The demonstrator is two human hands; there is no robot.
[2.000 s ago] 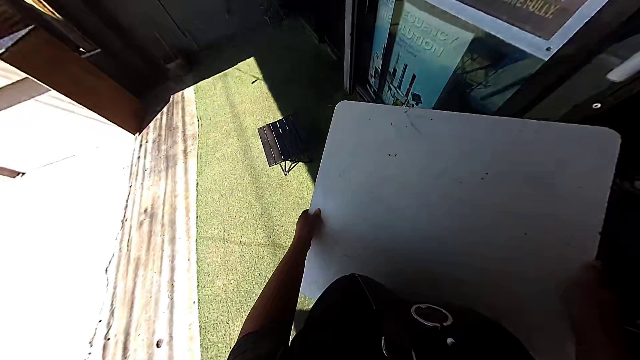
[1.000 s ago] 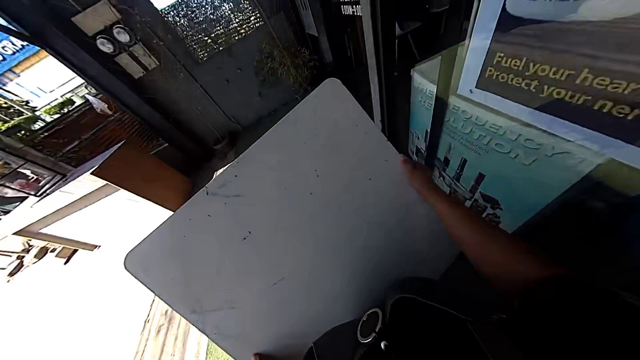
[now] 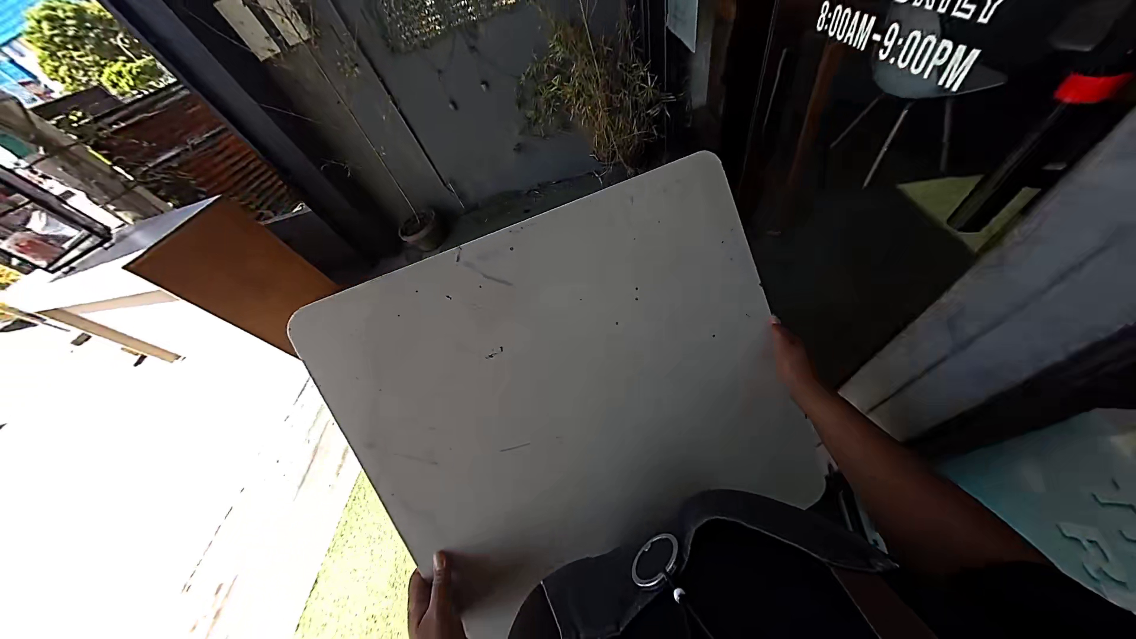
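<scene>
A white square tabletop [image 3: 568, 390] with rounded corners, dark specks and scratches spans the middle of the view, close against my dark clothing. My left hand [image 3: 435, 599] grips its lower left edge, thumb on top. On the right edge, my right hand [image 3: 792, 359] holds the board, its fingers mostly hidden beneath. Whatever supports the board underneath cannot be seen. A metal ring [image 3: 655, 561] hangs on the dark strap or clothing at my chest.
Ahead stand a potted plant [image 3: 421, 231] and a bushy plant [image 3: 595, 93] by a grey wall. A brown box-like panel [image 3: 235, 271] is at left, glass with lettering [image 3: 896, 44] at right. Artificial grass [image 3: 359, 568] shows at lower left.
The view has swung from the grass and small black folding stool toward the wall and plants. The board has turned along with it, held in both hands.
</scene>
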